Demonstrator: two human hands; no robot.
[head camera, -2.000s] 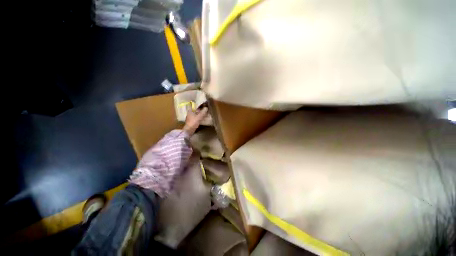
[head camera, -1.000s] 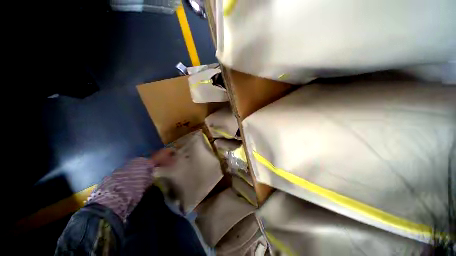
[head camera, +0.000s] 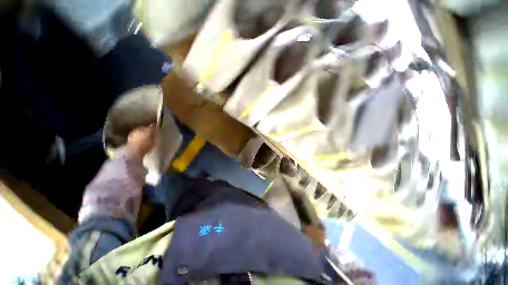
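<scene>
My left hand (head camera: 142, 142) grips a small beige bag body (head camera: 167, 139) at the left, away from the shelf. Its round mouth is open and shows a darker inside. My right hand (head camera: 316, 234), blurred and low in the picture, is at the lower end of a second small beige bag body (head camera: 283, 201) in front of my apron. It appears to hold that bag by the edge; the fingers are not clear.
Open-mouthed beige bag bodies (head camera: 295, 106) with yellow edges crowd a shelf at the upper right. Its cardboard liner (head camera: 209, 119) runs diagonally. More small bags (head camera: 273, 161) stand below it. A yellow floor line (head camera: 189, 153) and a cardboard edge (head camera: 33, 209) show at the left.
The view has swung to show the bag mouths on the shelf and my apron. My left hand has left the lower shelf and now holds an opened bag. My right hand has come into view.
</scene>
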